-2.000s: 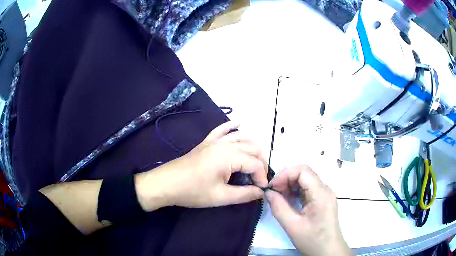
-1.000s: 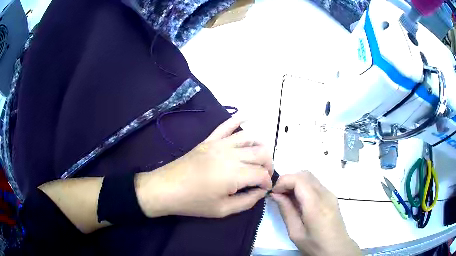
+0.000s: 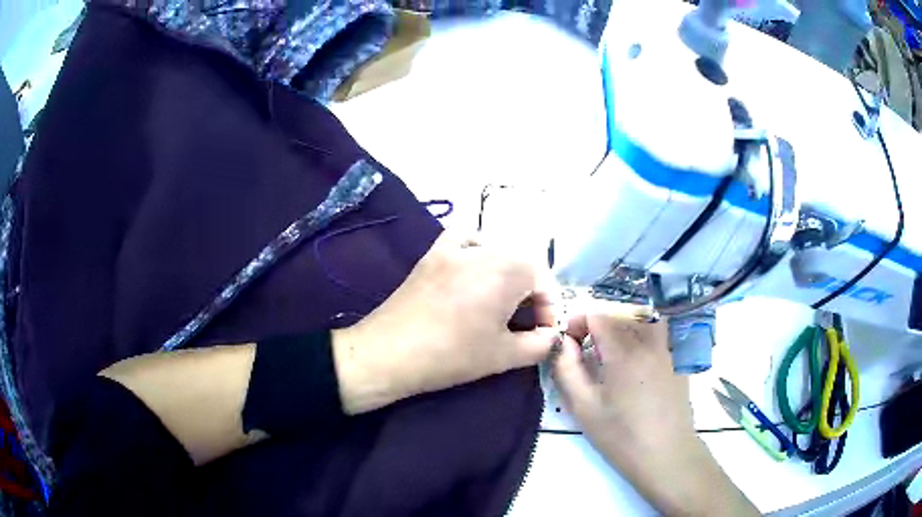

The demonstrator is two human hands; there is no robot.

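The dark plum lining point(image 3: 182, 192) of the jacket lies on the left and in front of me, with a plaid strip point(image 3: 273, 250) across it. My left hand point(image 3: 445, 313) rests on its right edge, thumb and finger pinching the corner of the jacket. My right hand point(image 3: 617, 379) meets it there, fingertips closed at the same corner beside the needle area; what they hold is mostly hidden. A thin purple drawcord point(image 3: 321, 252) loops on the lining. The toothed zipper edge point(image 3: 528, 459) runs down below my hands.
The white sewing machine head point(image 3: 677, 131) with a blue stripe stands right of my hands. Thread snips point(image 3: 753, 419) and scissors with green and yellow handles point(image 3: 837, 389) lie at the right. Plaid fabric point(image 3: 324, 40) and brown card point(image 3: 389, 61) are at the back.
Both hands have moved up with the jacket corner, to beneath the machine head. The lining has shifted along with them. The view has turned towards the right.
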